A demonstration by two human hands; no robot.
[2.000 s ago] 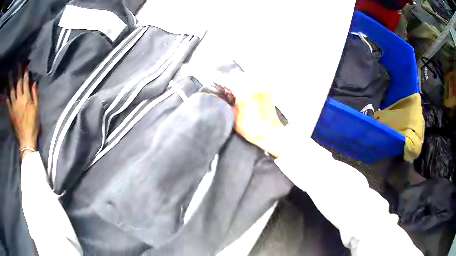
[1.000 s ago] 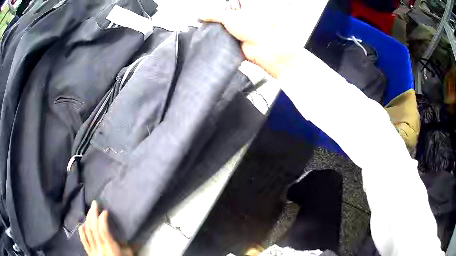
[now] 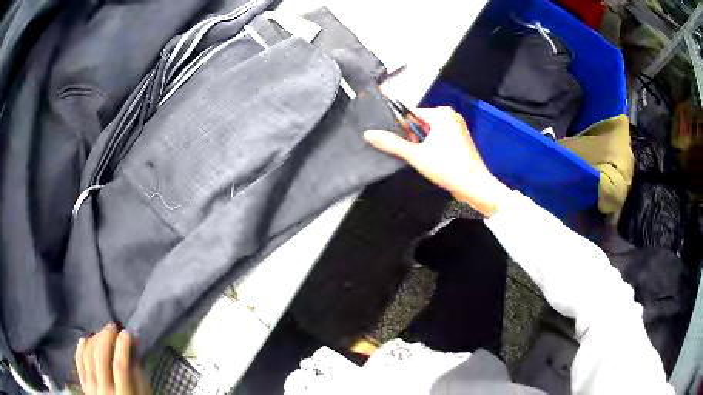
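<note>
The dark grey garment (image 3: 231, 131) lies over the white tabletop (image 3: 254, 308), with a curved grey piece on its panel and loose pale threads on the cloth. My left hand (image 3: 112, 362), at the bottom left and cut off by the picture's edge, grips the garment's lower edge. My right hand (image 3: 447, 154) is at the garment's right corner, near the table edge. It holds small snips (image 3: 411, 122) with a blue and red handle and dark tips pointing up and left. Whether its fingers also pinch the cloth is not clear.
A blue crate (image 3: 532, 154) with dark clothes and a tan cloth (image 3: 605, 158) over its rim stands right of the table. Dark cloths and bags (image 3: 655, 285) lie at the far right. Speckled floor (image 3: 408, 289) shows below the table edge. Dark mesh (image 3: 171, 372) shows beside my left hand.
The garment was turned and its panel now lies flatter, with the curved piece facing up. My right hand has moved down and right, showing the snips. My left hand has moved down and left.
</note>
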